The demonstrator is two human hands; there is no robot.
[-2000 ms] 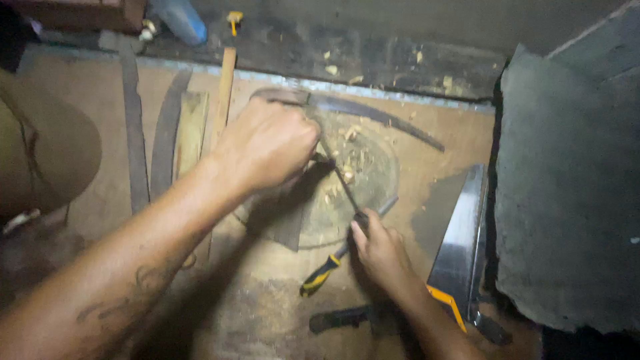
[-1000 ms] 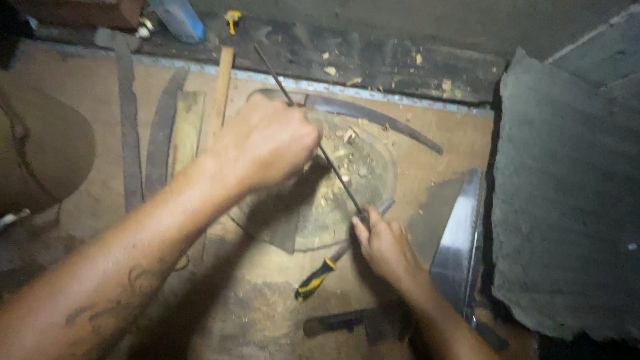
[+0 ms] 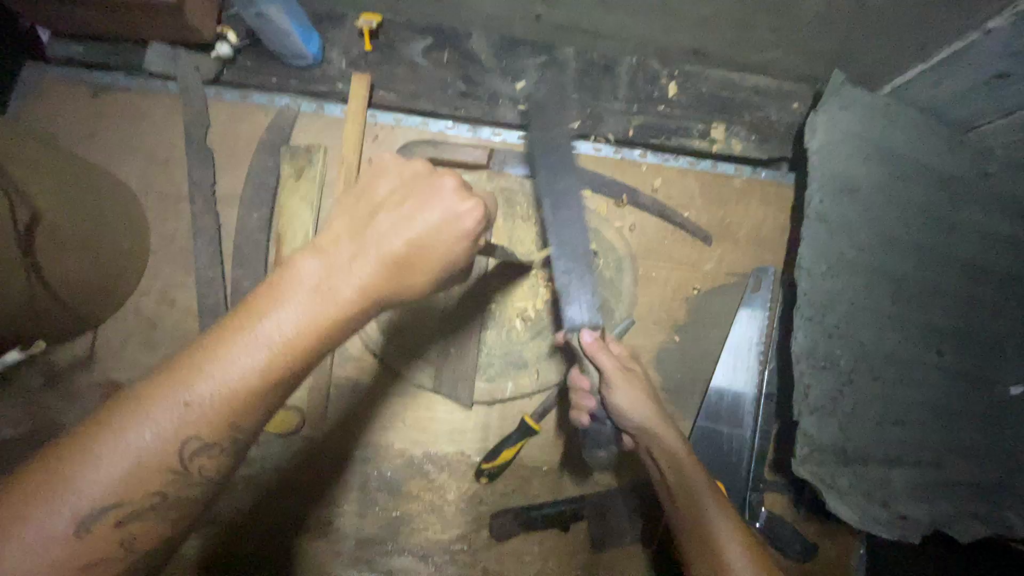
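My right hand (image 3: 612, 392) is closed around the handle of a long, wide machete-like blade (image 3: 564, 208). The blade points away over a round wooden block (image 3: 520, 352) strewn with shavings, its flat face showing. My left hand (image 3: 424, 224) makes a fist over the block's left part, and a narrow dark piece (image 3: 500, 253) with a pale tip sticks out beside it; what the fist hides cannot be told. Behind the block is a curved blade (image 3: 648, 206) with a wooden handle (image 3: 448, 154). A yellow-and-black-handled tool (image 3: 510, 450), perhaps a screwdriver, lies near the block's front edge.
A handsaw (image 3: 732, 376) lies at the right beside a rough grey slab (image 3: 912, 320). Two dark blades (image 3: 202, 208) (image 3: 260, 200) and wooden strips (image 3: 298, 192) lie at the left. A dark tool (image 3: 552, 516) is in front, and a blue container (image 3: 284, 32) stands behind.
The long blade in my right hand has turned from edge-on to showing its flat face, and it points more directly away. My left fist stays over the block.
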